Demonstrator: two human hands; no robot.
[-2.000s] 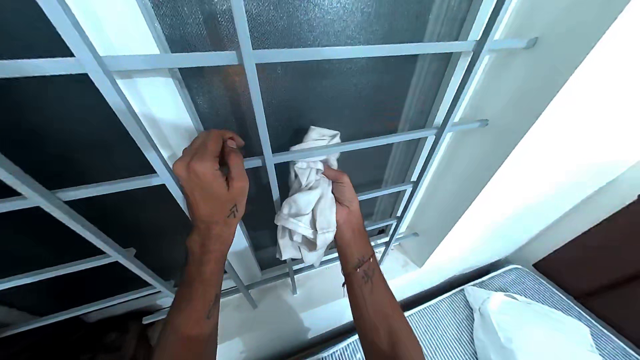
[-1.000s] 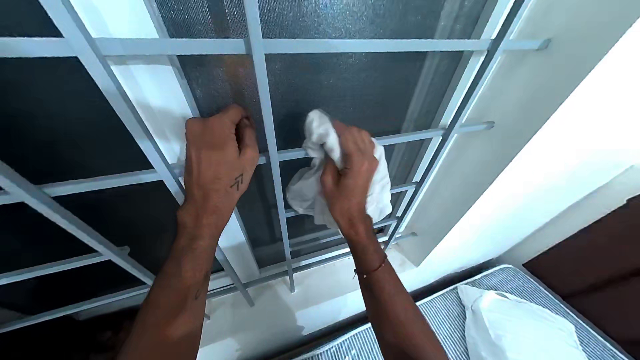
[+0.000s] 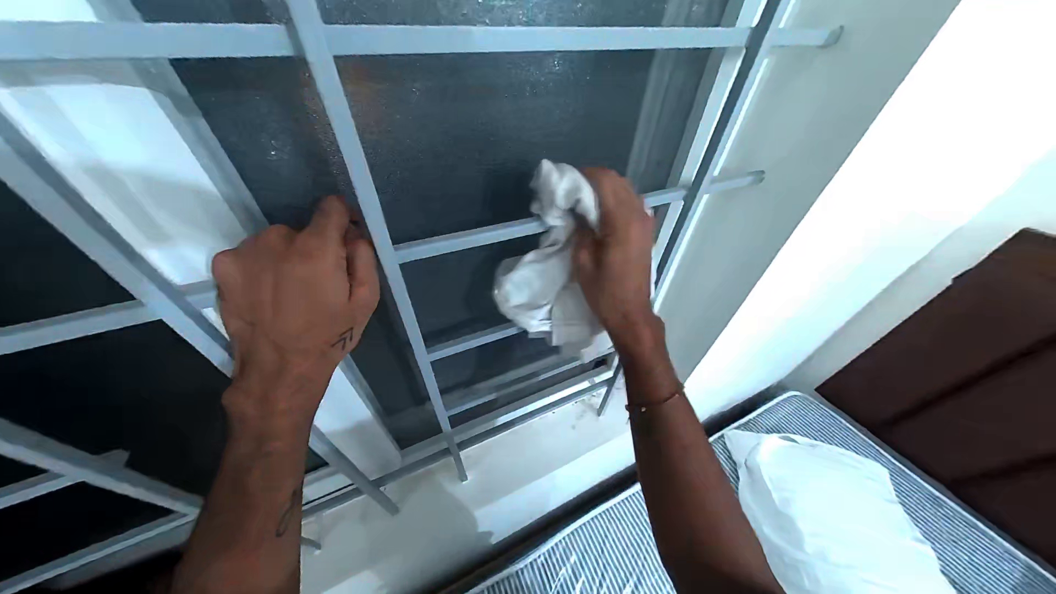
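A bunched white cloth point(image 3: 549, 280) is in my right hand point(image 3: 619, 247), wrapped over a horizontal bar point(image 3: 462, 241) of the painted metal window grille. Some of the cloth hangs below that bar. My left hand point(image 3: 293, 280) has its fingers curled around a horizontal grille bar, just left of an upright bar point(image 3: 355, 157); its grip is partly hidden behind the knuckles. Behind the grille are dark glass panes point(image 3: 495, 132) with small specks or droplets, and a white window frame point(image 3: 124, 157).
Below the grille runs a pale sill point(image 3: 445, 520). At the lower right lie a striped mattress point(image 3: 594, 544) and a white pillow point(image 3: 833, 511). A dark brown panel point(image 3: 965, 363) stands beyond them, and a white wall point(image 3: 891, 181) rises at the right.
My right hand has gone from holding the cloth below the bar to gripping it over the bar, further right. My left hand stays at the grille.
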